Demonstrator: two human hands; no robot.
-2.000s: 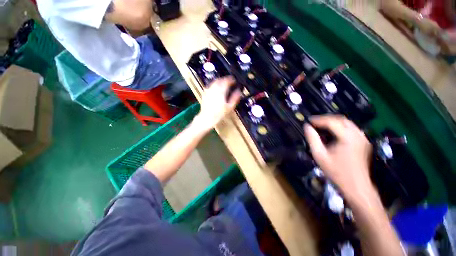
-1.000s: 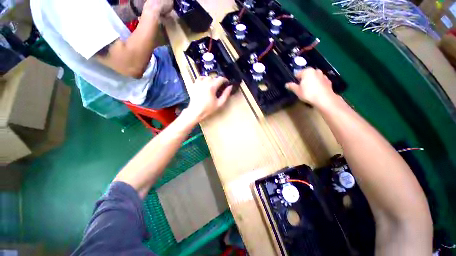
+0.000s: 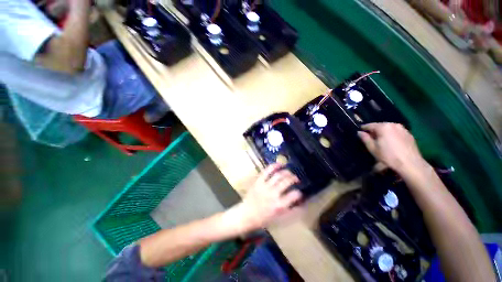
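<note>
Three black plastic housings lie side by side across the middle of the bench, each with a white disc and reddish lead wires. My left hand (image 3: pixel 272 195) is on the near edge of the nearest housing (image 3: pixel 297 168), fingers over its lower end. The middle housing (image 3: pixel 341 146) lies between my hands. My right hand (image 3: pixel 392 144) has its fingers bent at the lower end of the far housing (image 3: pixel 374 107); its fingertips are partly hidden. Motion blur hides the exact finger contact.
More housings (image 3: pixel 234 52) lie farther up the tan bench (image 3: pixel 203 113); others (image 3: pixel 366 237) lie close at lower right, below my right forearm. A green mesh crate (image 3: pixel 135 193) is left of the bench. A person sits upper left by a red stool (image 3: pixel 118 129). A green channel (image 3: pixel 407 71) runs along the right.
The row of three housings now lies nearer, apart from the housings farther up. Both hands have moved nearer with it. The view has shifted.
</note>
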